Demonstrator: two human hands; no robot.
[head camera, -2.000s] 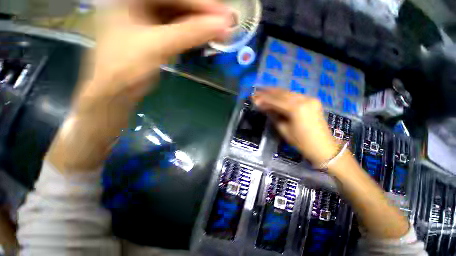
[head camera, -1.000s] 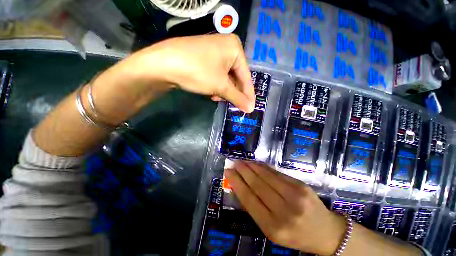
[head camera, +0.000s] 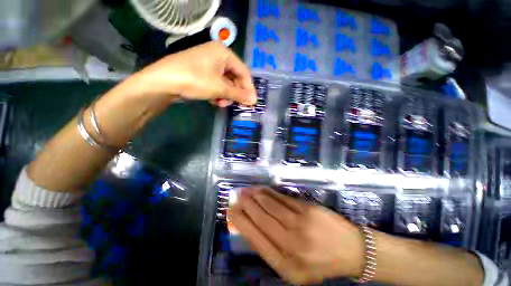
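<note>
A keypad phone (head camera: 244, 135) lies in the upper-left pocket of a clear tray (head camera: 358, 177), with blue-printed film (head camera: 245, 129) over its dark screen. My left hand (head camera: 210, 75) is at its keypad end, thumb and finger pinched together at the film's upper edge. The pinched part is small and blurred. My right hand (head camera: 305, 234) is palm down over the tray's lower-left phones. A white and orange card (head camera: 232, 219) shows under its fingers, mostly hidden. Other phones in the upper row, such as one beside it (head camera: 303, 139), also show blue print on their screens.
A pale sheet of blue-printed films (head camera: 325, 42) lies beyond the tray. A cream fan (head camera: 178, 11) and a round white item with an orange centre (head camera: 223, 32) stand behind my left hand. A whitish bottle (head camera: 423, 60) is at the back right. Blue and clear scraps (head camera: 120, 206) lie left.
The view has shifted. My left hand, high and away from the tray two seconds ago, is now at the upper-left phone. My right hand has moved from the upper row to the lower row.
</note>
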